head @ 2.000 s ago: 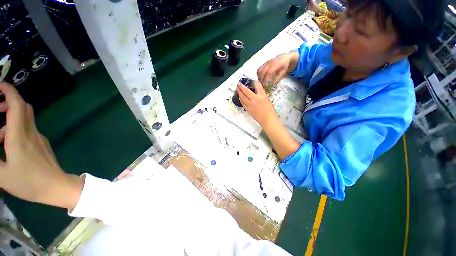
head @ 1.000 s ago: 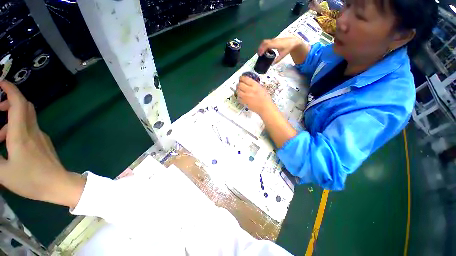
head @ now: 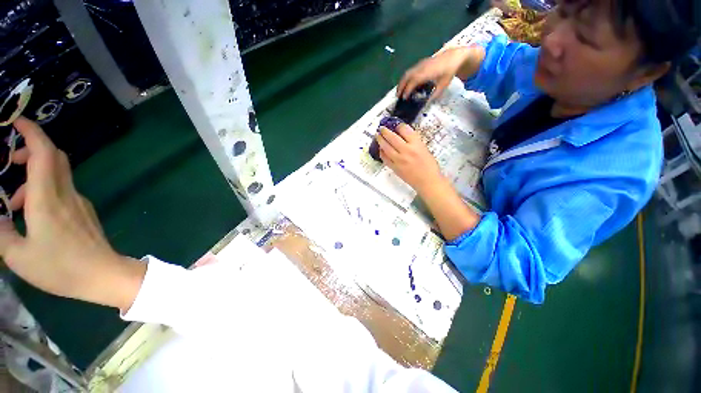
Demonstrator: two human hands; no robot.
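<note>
My right hand reaches in from the bottom, in a white sleeve, and is cut off by the left edge. A thin pale ring is at its raised fingertip. More thin pale edges show by the other fingers, partly cut off. My left hand is out of the picture. Black parts with pale rings lie beyond the hand at the upper left.
A thick white spotted post slants beside the green belt. A neighbouring worker in a blue jacket handles black cylindrical parts over the white-covered bench. A brown board lies along its near side.
The view has shifted slightly, so more of my right hand and the ring show. The neighbour has lowered a black part towards the bench. The cylinders standing on the belt near the neighbour are gone from there.
</note>
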